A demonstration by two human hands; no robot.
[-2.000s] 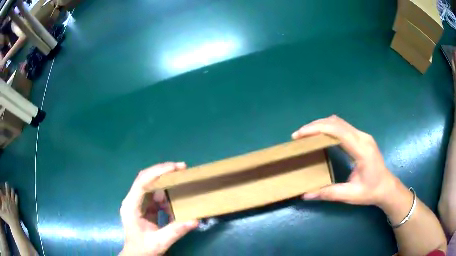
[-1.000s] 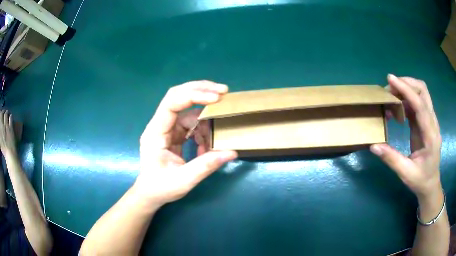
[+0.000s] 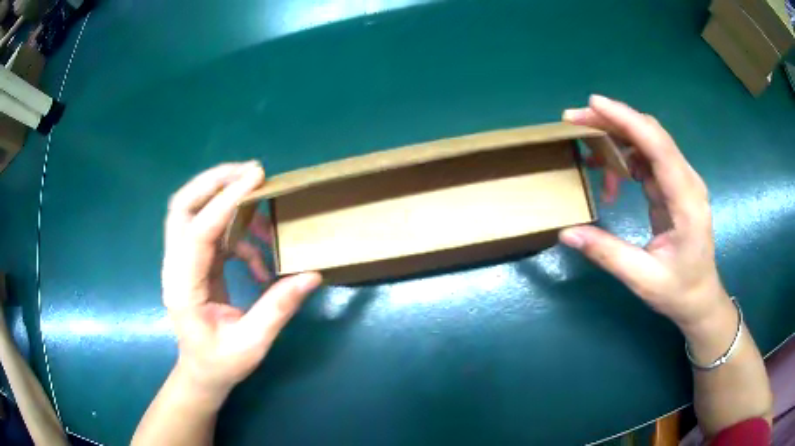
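A brown cardboard carton (image 3: pixel 436 213) is held over the dark-green table, its long front wall facing me. Its lid (image 3: pixel 427 157) is partly lowered over the top, with a gap above the front wall. A side flap sticks out at each lid end. My left hand (image 3: pixel 218 270) grips the left end, thumb at the lower front corner and fingers on the lid. My right hand (image 3: pixel 658 209) grips the right end the same way, with a bracelet on the wrist. The carton's contents are hidden.
Brown cartons (image 3: pixel 750 39) stand at the far right corner of the green table (image 3: pixel 392 366). A pale metal post (image 3: pixel 26 100) with a black end is at the left. Another person's forearm (image 3: pixel 26 383) shows at the lower left edge. A thin pale line runs along the left side.
Since a second ago, both hands and the carton appear further left and the carton is tilted, right end higher. The cartons at the far right show more again. The hands keep hold.
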